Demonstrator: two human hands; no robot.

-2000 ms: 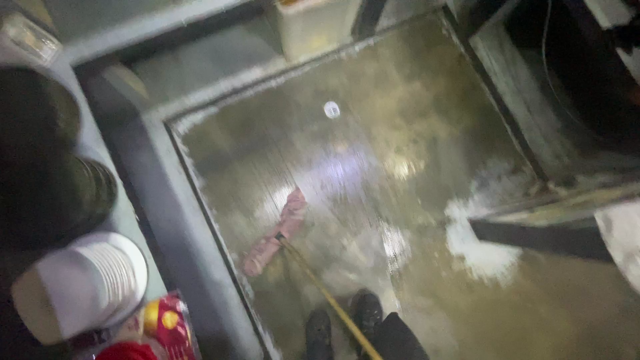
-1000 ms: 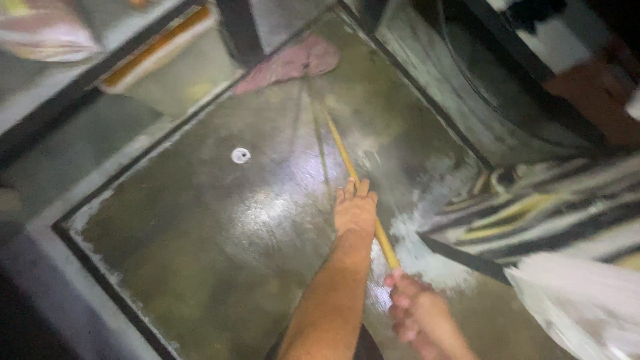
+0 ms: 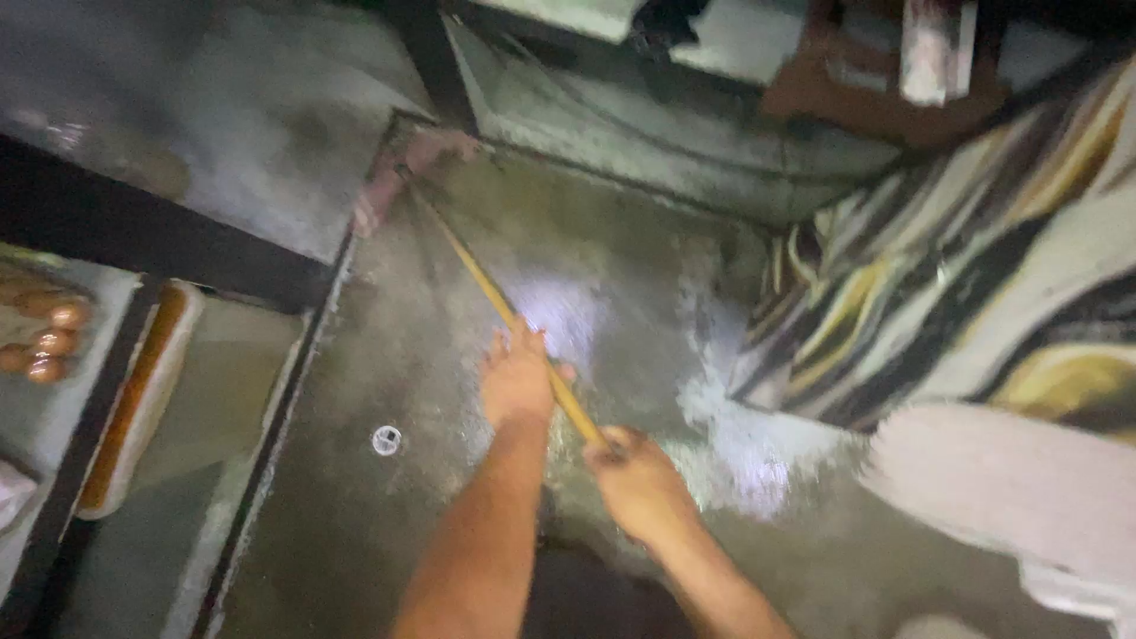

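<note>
A long yellow mop handle [image 3: 479, 277] slants across the view from lower right to upper left. My left hand [image 3: 519, 373] grips it partway along, with the fingers wrapped over the pole. Around its near end my right hand [image 3: 635, 475] is closed. At the far end a pink mop cloth [image 3: 417, 169] lies on the wet concrete floor [image 3: 355, 524], in the corner beside the dark floor edging. A small round white thing, maybe a drain cover [image 3: 386, 440], is on the floor left of my left forearm.
On the right hangs a marbled black, white and gold cloth or sheet [image 3: 958, 293], with a whitish cloth or bag [image 3: 1003, 488] below. Dark frame bars [image 3: 169, 231] run along the left, by a shelf with several eggs [image 3: 53, 342] and an orange-edged container [image 3: 142, 399]. A brown stool [image 3: 852, 80] stands behind.
Both hands, out of view two seconds ago, are now on the handle. The pink mop cloth has moved from mid-floor to the far corner. The view has turned strongly.
</note>
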